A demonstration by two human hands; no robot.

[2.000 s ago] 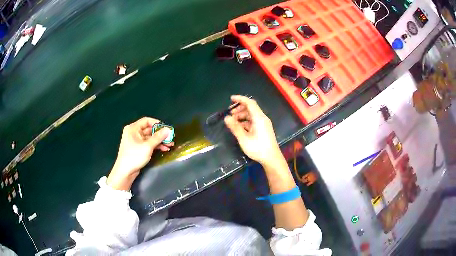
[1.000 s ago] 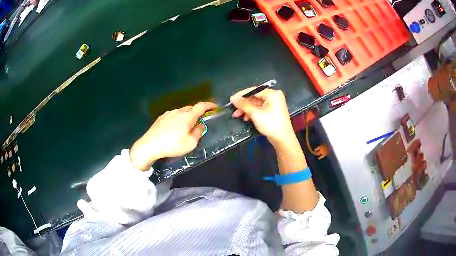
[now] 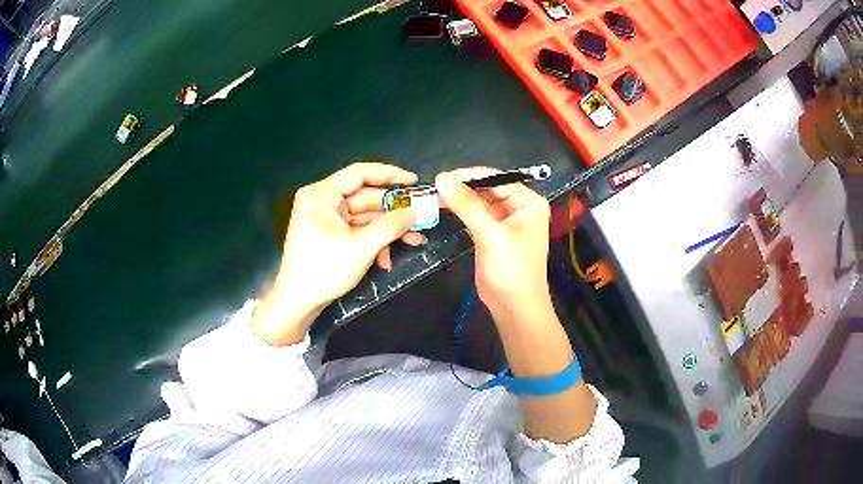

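My left hand [image 3: 345, 227] holds a smartwatch case [image 3: 423, 207] by its left side, over the front edge of the green mat. The case has a teal rim, a white block and a yellow-gold area, and its open side faces up. My right hand [image 3: 501, 227] holds a thin dark tool [image 3: 501, 179] like a pen, its pale round end pointing right. Its other end is hidden by my fingers at the right edge of the case. I cannot tell whether it touches the case.
An orange-red parts tray [image 3: 678, 57] with dark screen modules and open cases lies at the upper right. More pieces lie beside it. Two small parts lie on the mat [image 3: 218, 170] at the upper left. The white machine [image 3: 653, 274] with fixtures and a blue stick [image 3: 713, 238] is at the right.
From one second ago, my left hand has turned to show the case's open face and moved slightly up. My right hand has closed in on the case. Two seconds ago the hands were farther apart.
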